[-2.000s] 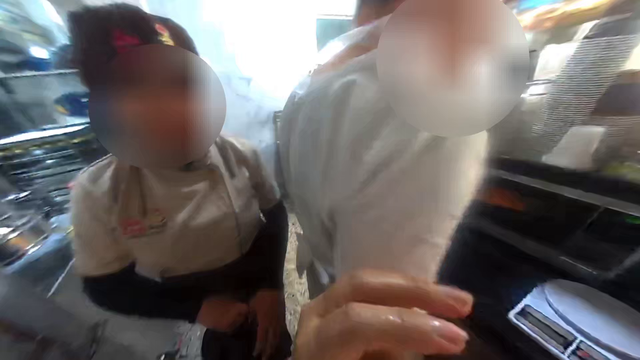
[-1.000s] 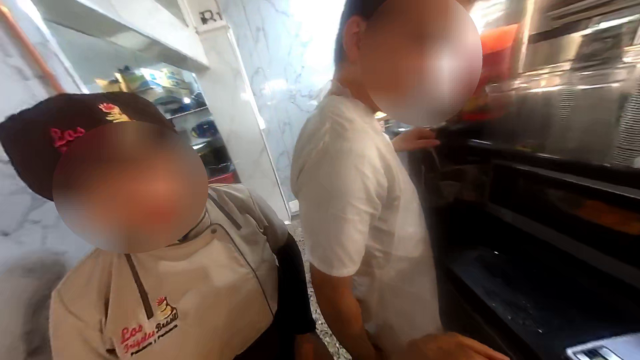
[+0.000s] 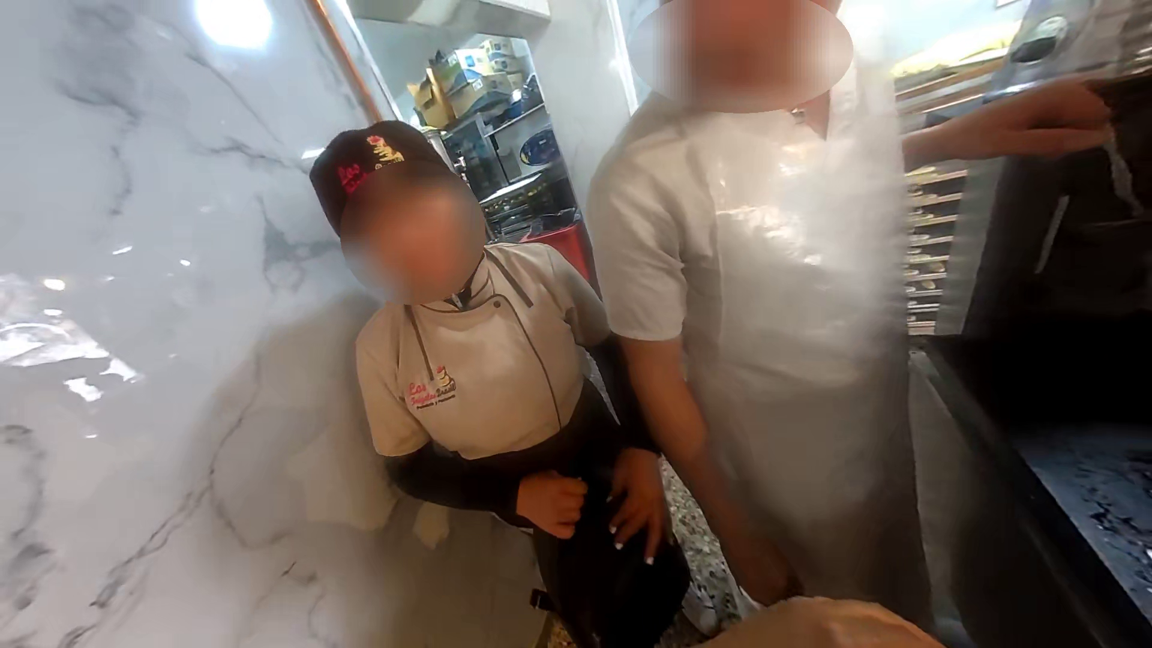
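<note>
At the bottom edge shows the back of a hand or wrist, likely my left hand point(image 3: 819, 623); its fingers are cut off by the frame, so whether it holds anything is hidden. It lies just below the lowered hand of a co-worker in a white shirt and apron point(image 3: 792, 297). That co-worker's other hand point(image 3: 1035, 126) reaches right, onto a dark object. My right hand is out of view. To the left, a second co-worker in a beige chef jacket point(image 3: 504, 387) and dark cap point(image 3: 378, 166) has both hands low at the front.
A marble-patterned wall point(image 3: 180, 315) fills the left side. Behind the co-workers are shelves with cardboard boxes point(image 3: 477, 81) and a red container point(image 3: 565, 245). A dark-edged counter point(image 3: 1017, 477) runs along the right. A slatted rack point(image 3: 931, 243) stands behind the apron. Speckled flooring shows low down.
The view has swung a lot. My hand, with its fingers visible two seconds ago, now shows only partly at the bottom edge. The co-worker in white has turned more toward the camera.
</note>
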